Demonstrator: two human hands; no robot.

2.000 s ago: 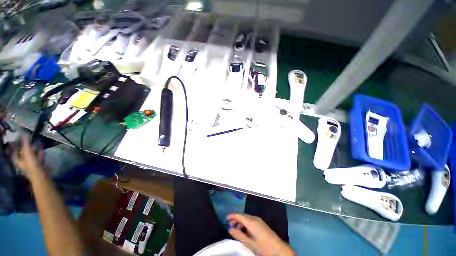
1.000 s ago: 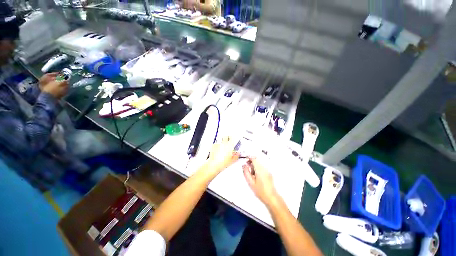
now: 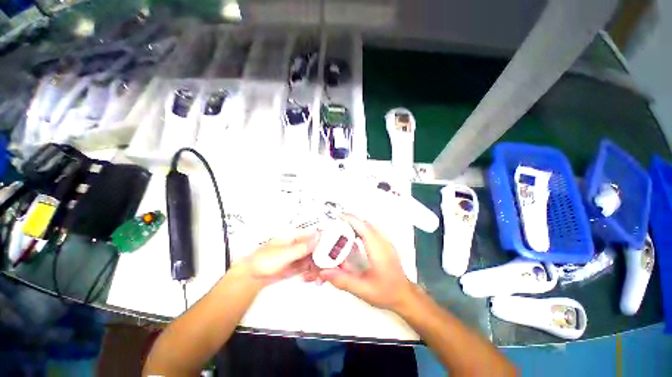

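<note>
A white oval head part (image 3: pixel 334 246) with a dark reddish window is held between both hands over the white sheet. My left hand (image 3: pixel 284 257) holds it from the left, with fingers at its lower edge. My right hand (image 3: pixel 376 269) holds it from the right. The fingers hide part of its rim. The black electric screwdriver (image 3: pixel 179 224) lies on the white sheet (image 3: pixel 243 302) left of my hands, its thin bit towards the front edge. Small parts (image 3: pixel 306 219) lie just behind the hands.
A compartment tray (image 3: pixel 250 132) with housings stands behind the sheet. White handset housings (image 3: pixel 459 235) lie at the right, near a blue basket (image 3: pixel 575 254) holding another housing. A second basket (image 3: pixel 635 234) is beyond. A green board (image 3: pixel 136 232) and black case (image 3: pixel 110 197) lie left. A grey post (image 3: pixel 516 96) slants behind.
Both hands were low over small parts on the sheet; now they hold the white oval part together. The view has shifted, and the person at the left is no longer clearly seen.
</note>
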